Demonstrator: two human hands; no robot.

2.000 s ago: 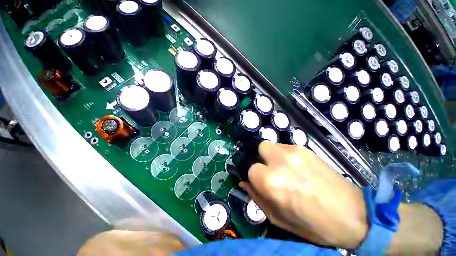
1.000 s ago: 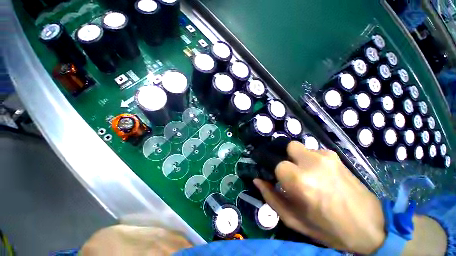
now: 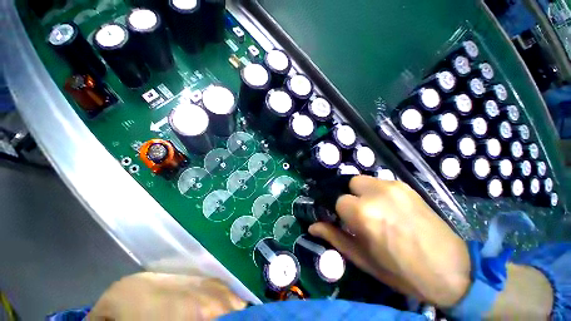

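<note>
The long green circuit board [image 3: 147, 119] lies in front of me with upright black, white-topped capacitors [image 3: 254, 75]. Bare printed capacitor footprints [image 3: 218, 205] show in its middle. My right hand [image 3: 401, 235] reaches over the board from the lower right, a light-blue strap on its wrist. Its fingers, in black finger cots, are closed around a dark capacitor body [image 3: 305, 210] beside the standing rows; the hand partly hides it. My left hand [image 3: 166, 299] lies at the bottom edge near the rail, back up, fingertips cut off or hidden.
A clear tray [image 3: 401, 144] with rows of capacitors lies beyond the board on the green bench top [image 3: 325, 37]. Orange inductors [image 3: 161, 157] stand near the board's front edge. Pale metal rails [image 3: 81, 188] run along both board edges. Blue cloth crosses the bottom.
The view shifted, moving the scene right and then slightly back. My right hand stays at the same spot on the board; its fingers tilt slightly. My left hand shows a little more.
</note>
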